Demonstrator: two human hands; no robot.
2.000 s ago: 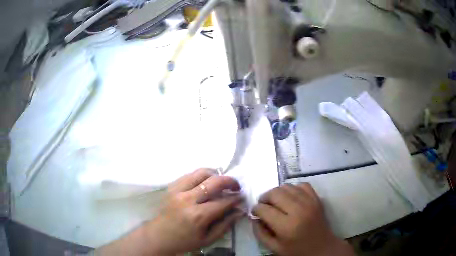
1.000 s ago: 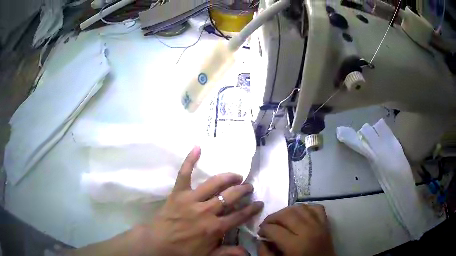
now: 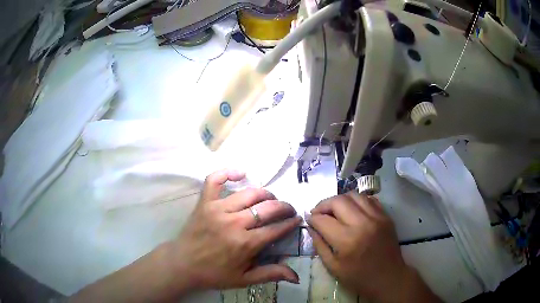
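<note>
A white garment panel lies on the table left of the needle and partly under my left hand, glaring near the lamp. A white strip runs under the presser foot towards me. My left hand wears a ring and lies on the cloth, its fingertips pressing the edge just in front of the foot. My right hand has its fingertips together at the strip's near end, close to my left fingertips. The cloth between the fingertips is mostly hidden.
The sewing machine stands at upper right, with a lit lamp left of it. Spare white strips lie at right. Another white folded cloth lies far left. A yellow tape roll is behind. Blue-handled snips are at the right edge.
Both hands have moved forward, nearer the presser foot, and the strip's near end with them. The panel's left part has shifted and wrinkled. The view has steadied since the oldest frame.
</note>
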